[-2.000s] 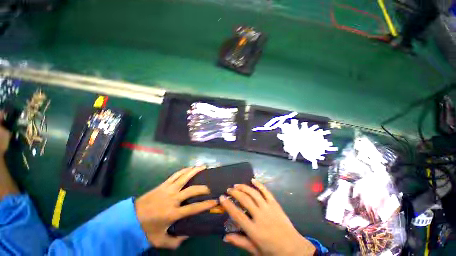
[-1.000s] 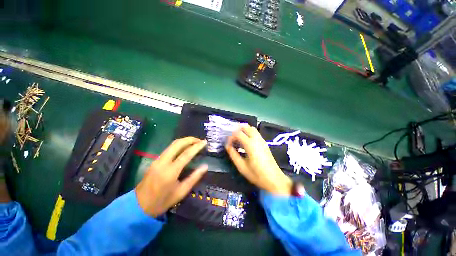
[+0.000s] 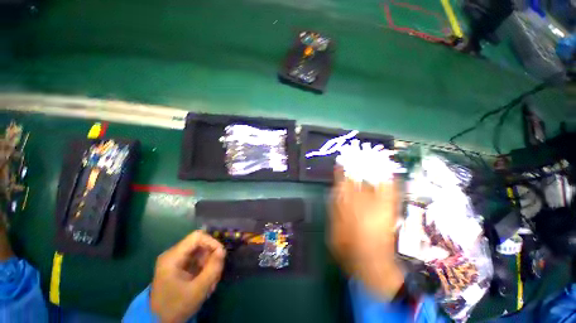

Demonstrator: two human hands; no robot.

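Note:
A phone body lies on a black foam holder in front of me, its main board at the right end. My left hand is at the phone's left end, fingers curled with the tips together; whether it holds a thin cable is too blurred to tell. My right hand is blurred, its fingertips at the near edge of the white strips in the strip tray; I cannot tell if it holds one. The flex cable tray holds flex cables in rows.
Another phone body lies on foam at the left, and a further one at the back. Clear plastic bags of flex cables are heaped at right, with black wires beyond. Another person's blue sleeve shows at the lower left.
My right hand has moved from the flex cable tray to the white strips. My left hand has moved down to the phone's left end and its fingers have curled. The view has shifted.

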